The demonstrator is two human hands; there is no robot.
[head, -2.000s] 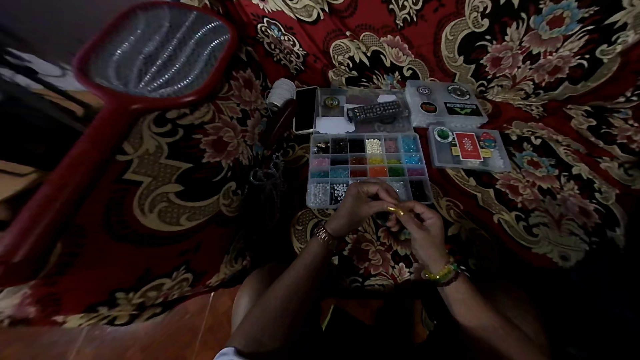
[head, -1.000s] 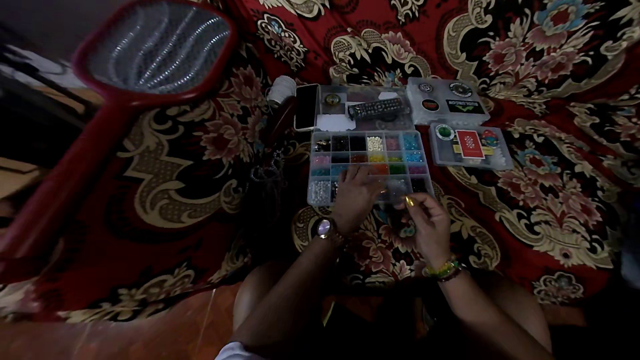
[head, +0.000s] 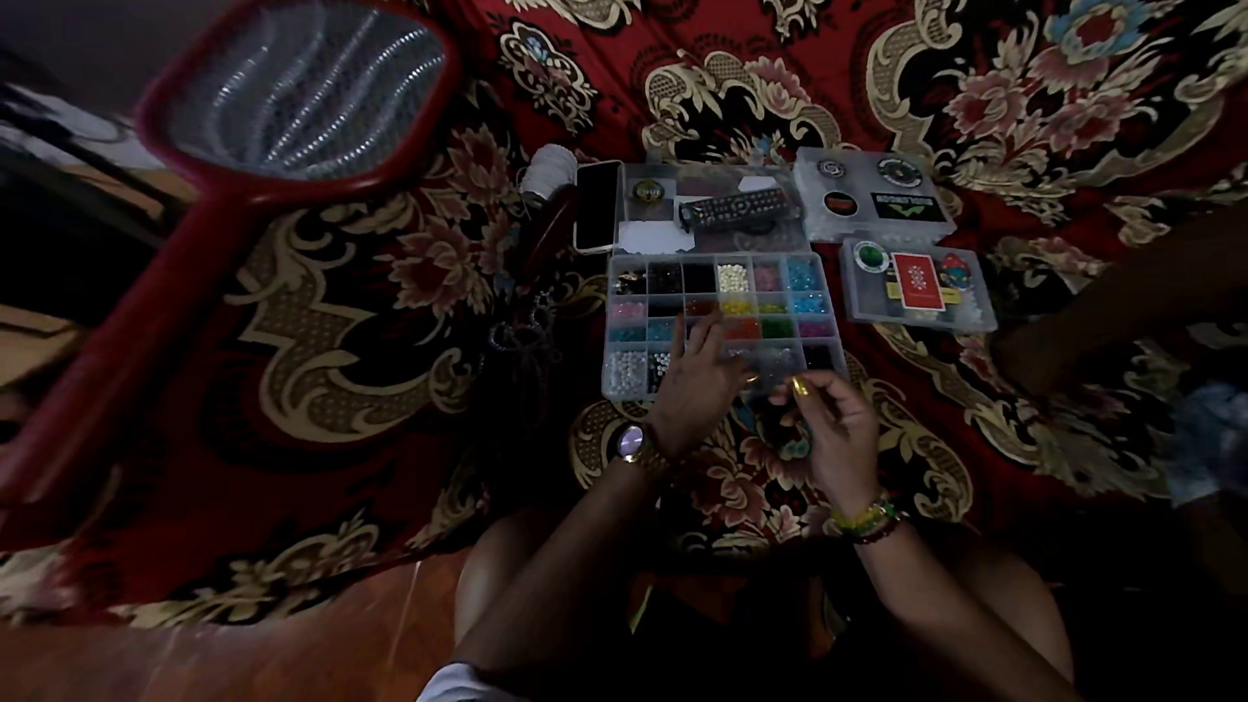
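A clear plastic bead organizer (head: pixel 621 336) lies open on the patterned cloth, its compartments filled with beads of many colours. My left hand (head: pixel 697 395), with a watch at the wrist, reaches over its lower middle, fingertips near the yellow and orange-red beads (head: pixel 743 329). Whether those fingers hold a bead cannot be told. At the organizer's lower right corner, my right hand (head: pixel 837 429) is raised with thumb and forefinger pinched together. Something small, perhaps a strand, may be between them, too small to make out. Beaded bracelets (head: pixel 866 522) circle that wrist.
Behind the organizer are its lid (head: pixel 702 244), a remote control (head: pixel 736 209), a smartphone (head: pixel 597 207) and a spool of white cord (head: pixel 549 174). Two plastic cases (head: pixel 873 229) (head: pixel 868 302) stand right. A red electric fly swatter (head: pixel 229 190) fills the left. Another person's limb (head: pixel 1121 292) shows at right.
Two seconds ago both hands were together in front of the organizer. My left hand has since moved away from my right, over the bead compartments. A limb has come into view at right.
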